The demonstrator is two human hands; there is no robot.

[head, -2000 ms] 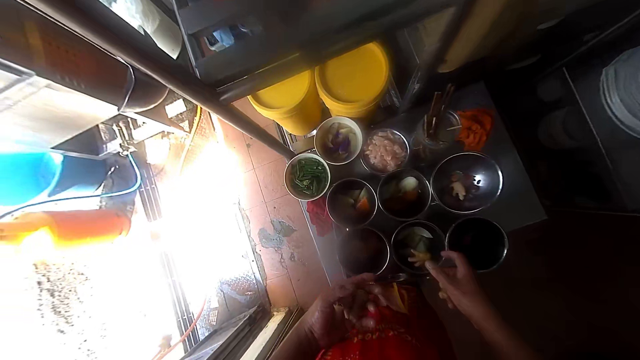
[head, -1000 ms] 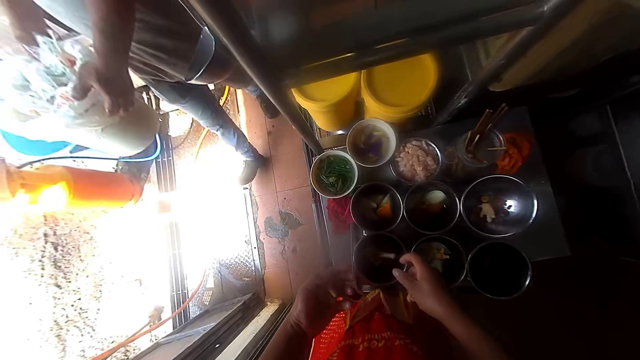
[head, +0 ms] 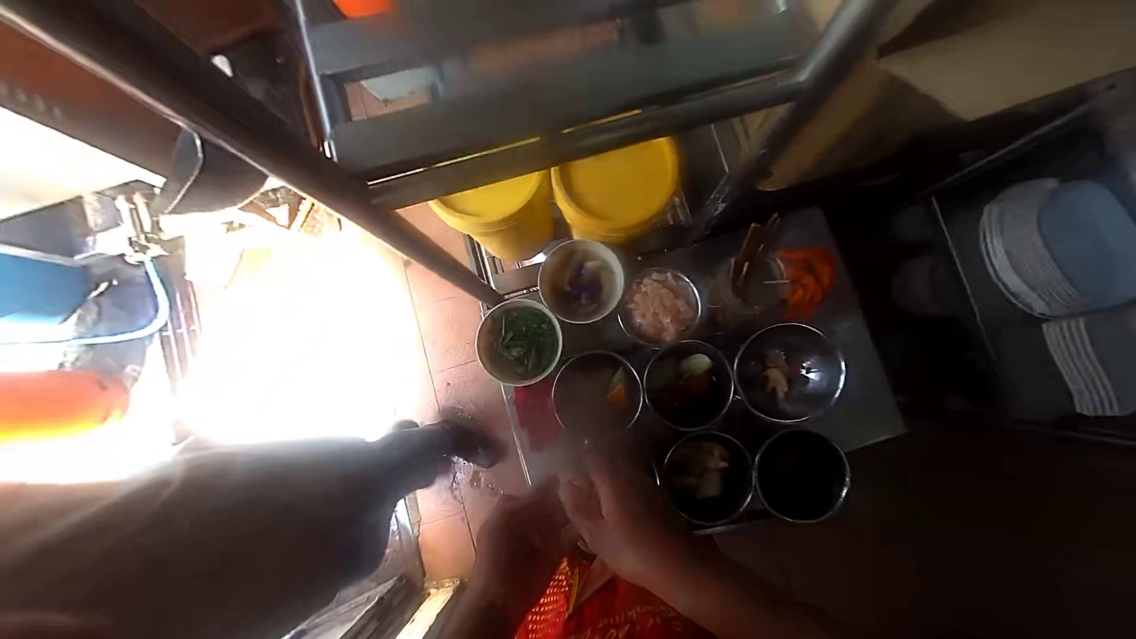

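My right hand [head: 621,506] reaches over the near left metal bowl, blurred, fingers bent; whether it holds anything is hidden. Close beside it on the left is my left hand [head: 524,532], dark and blurred, above the red printed cloth [head: 621,612]. Around them stand metal bowls: one with an orange piece [head: 593,390], one with a pale green piece in dark liquid [head: 689,385], one with pale yellowish pieces [head: 707,479], a dark one [head: 801,476] and a wide one with ginger-like pieces [head: 790,373]. Farther off are chopped greens in a white bowl [head: 519,343] and pale pink pieces in a bowl [head: 659,306].
Two yellow-lidded buckets [head: 617,182] stand behind the bowls, below a metal frame [head: 568,146]. A jar with wooden sticks [head: 754,266] is beside an orange cloth-like item [head: 808,280]. Stacked plates [head: 1029,248] are at right. Another person's leg [head: 311,506] is at left.
My right hand has moved left from the bowl with pale pieces, over which it was two seconds ago. The other person, standing at upper left a second ago, now shows as a leg at lower left.
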